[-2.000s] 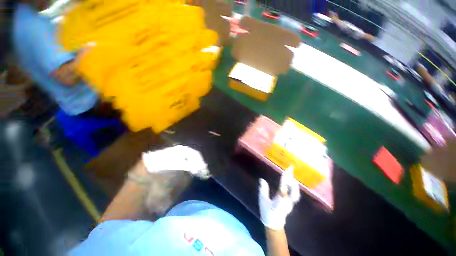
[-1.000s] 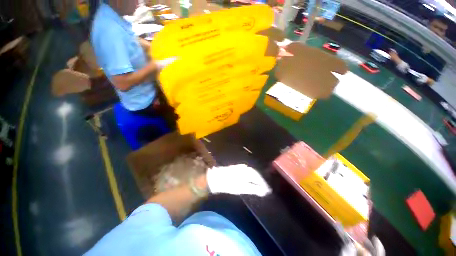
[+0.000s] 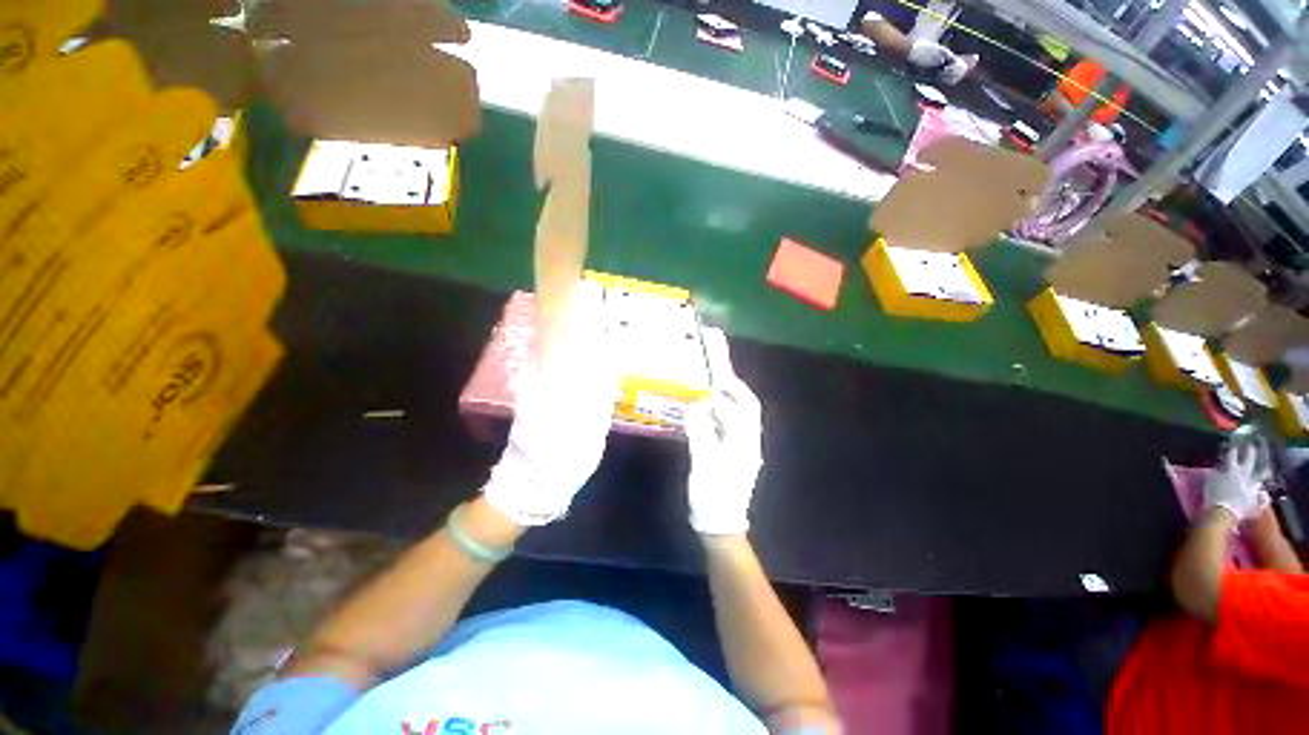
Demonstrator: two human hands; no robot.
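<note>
A yellow gift box [image 3: 663,406] lies on the pink work pad [image 3: 495,376] in front of me. A white insert [image 3: 649,333] with small dark holes fills it. Its brown lid [image 3: 564,194] stands upright at the box's left side, seen nearly edge-on. My left hand [image 3: 560,431], in a white glove, is at the lid's base and the box's left end; its fingertips blend with the white insert. My right hand [image 3: 725,448], also gloved, is at the box's right end with its fingers bent against the edge. Whether it grips the box is hard to tell.
Yellow flat cartons [image 3: 129,316] stand at the left. Open boxes with brown lids [image 3: 376,210] stand on the green belt [image 3: 689,216], left and right. A red pad [image 3: 805,273] lies behind the work pad. Another person's gloved hand [image 3: 1237,481] and red sleeve show at the right.
The view has swung right. My left hand has moved from away from the box to its left end. The lid now stands upright instead of lying out over the belt. My right hand is at the right end.
</note>
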